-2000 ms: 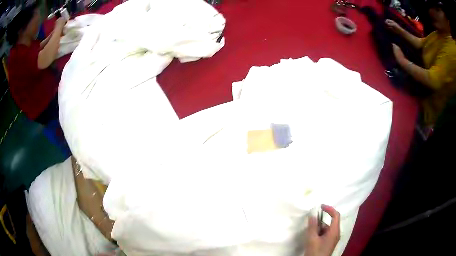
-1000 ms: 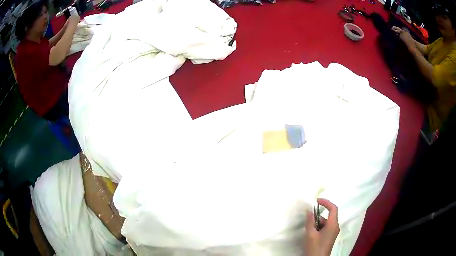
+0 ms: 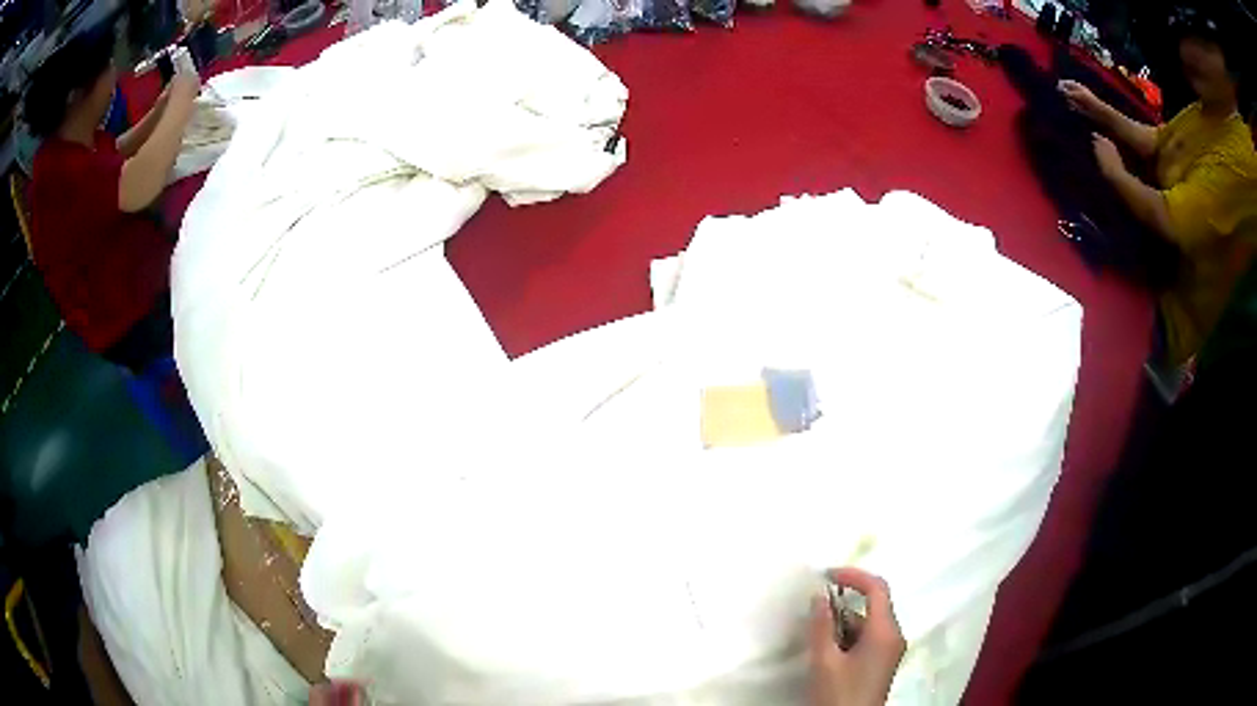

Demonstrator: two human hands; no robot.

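Observation:
A large overexposed heap of white garments (image 3: 552, 510) fills the middle and bends round to the upper left. My right hand (image 3: 857, 637) is at the heap's lower right, its fingers round small dark snips (image 3: 838, 599). My left hand (image 3: 338, 694) shows only as fingertips at the bottom edge, by the white cloth; its grip is cut off. A tan paper label (image 3: 738, 415) and a grey-blue one (image 3: 791, 399) lie together on the white cloth.
A red-covered table (image 3: 772, 124) lies beneath. A small round dish (image 3: 953, 101) stands on it. A person in red (image 3: 90, 235) is at left, one in yellow (image 3: 1199, 179) with dark cloth at right. A cardboard box (image 3: 262, 572) is at lower left beside draped white cloth (image 3: 159, 586).
My left fingertips have come into view at the bottom edge. My right hand has moved slightly left and lower. The whole view has shifted a little.

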